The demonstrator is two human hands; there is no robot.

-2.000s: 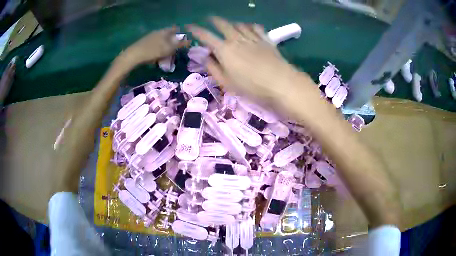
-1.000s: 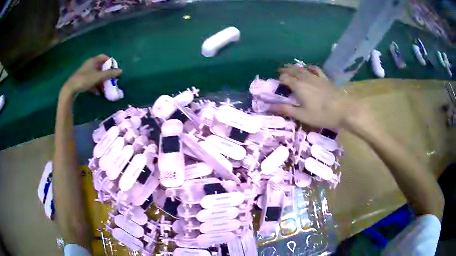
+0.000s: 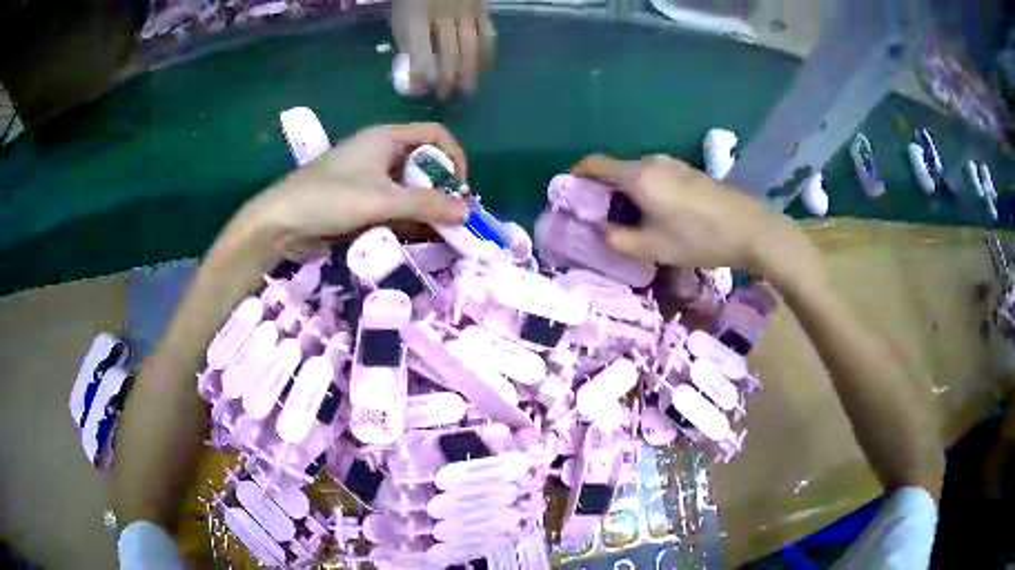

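My left hand (image 3: 367,184) holds an open white device housing (image 3: 476,217) above the back edge of the pile, with a green board and a bright blue part showing inside. My right hand (image 3: 685,217) holds pink front covers (image 3: 595,228) with a dark window, just right of the housing and apart from it. My fingers hide part of the covers. A large heap of pink covers (image 3: 440,406), some with dark windows and side tabs, lies in front of me.
A green conveyor belt (image 3: 223,123) runs behind, with a white unit (image 3: 303,136) left and several at right. Another person's hand (image 3: 443,50) touches a white piece at the far side. A grey post (image 3: 813,111) stands right. Open units (image 3: 98,401) lie on the brown table.
My left hand has moved right with the open housing, towards the covers in my right hand. Another person's hand has appeared over the belt's far side.
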